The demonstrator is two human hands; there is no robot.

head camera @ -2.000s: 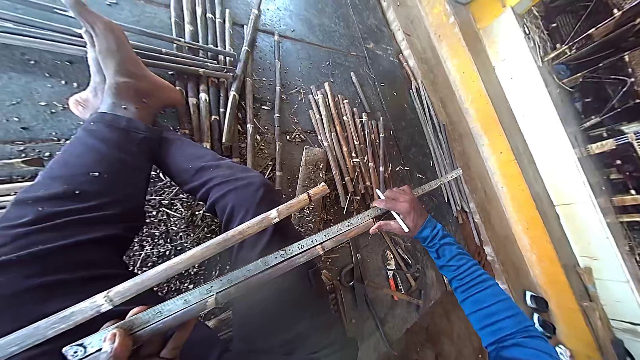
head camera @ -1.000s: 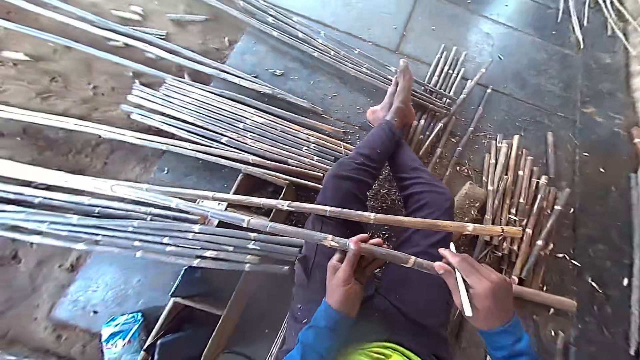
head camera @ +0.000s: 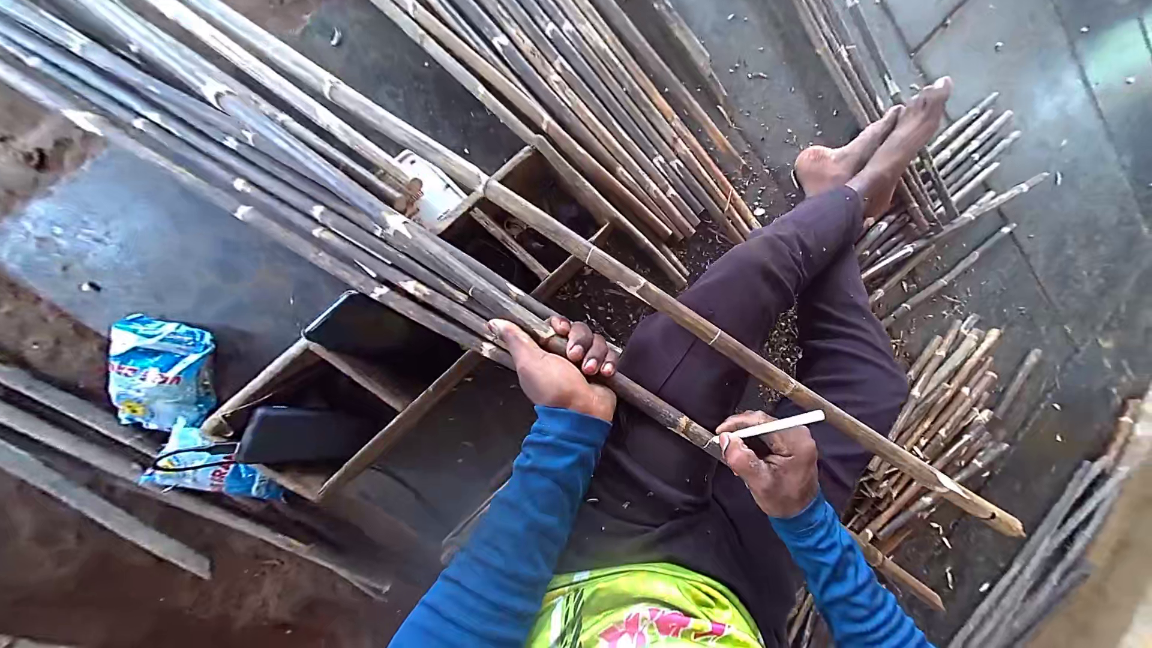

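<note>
My left hand is closed around a bamboo pole that crosses my lap from the upper left. My right hand grips the same pole further down, with a thin white stick between thumb and fingers. The pole runs on beneath that hand and shows again at the lower right. Beyond both hands, a second, lighter bamboo pole lies across my legs, roughly parallel. The metal ruler is not in view.
Long bamboo poles fan out at the upper left over a wooden frame. Short cut bamboo pieces lie in bundles right of my legs. A blue and white plastic packet and a dark pouch are at left.
The measuring strip held along the pole two seconds ago is out of sight. Since one second ago my hands have stayed on the pole, with the white stick still in the right. The view has turned.
</note>
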